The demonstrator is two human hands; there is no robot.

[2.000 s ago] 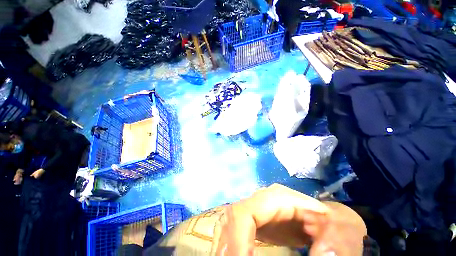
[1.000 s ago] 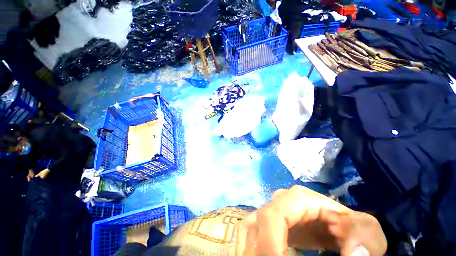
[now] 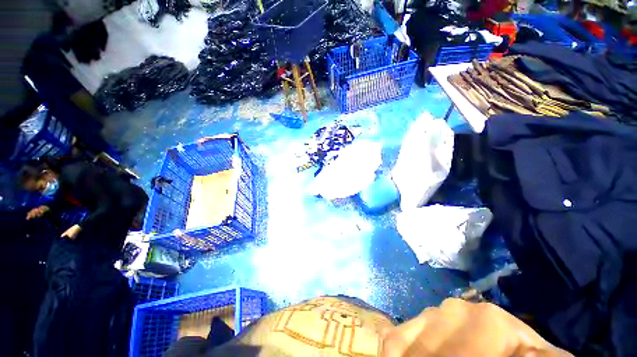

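Observation:
A bare hand, apparently my right hand (image 3: pixel 468 333), is blurred and cut off by the bottom edge, in front of my tan top (image 3: pixel 328 324) with outlined lettering. Its fingers look curled; whether it holds anything is hidden. My left hand is not in view. Navy jackets (image 3: pixel 580 244) lie spread in layers at the right, beyond the hand and apart from it. A pale dot, possibly a button (image 3: pixel 566 203), shows on one.
Brown garments (image 3: pixel 517 87) lie on the white table (image 3: pixel 457 97). Blue crates (image 3: pixel 241 188), white bags (image 3: pixel 425 160) and a wooden stool (image 3: pixel 300 87) stand on the blue floor. A person in dark clothes (image 3: pixel 98 202) is at the left. Black plastic-wrapped piles (image 3: pixel 234 63) lie at the back.
The hand has moved right and lower, and its curled opening no longer shows. The surroundings have shifted right and slightly down in the picture as the view turned.

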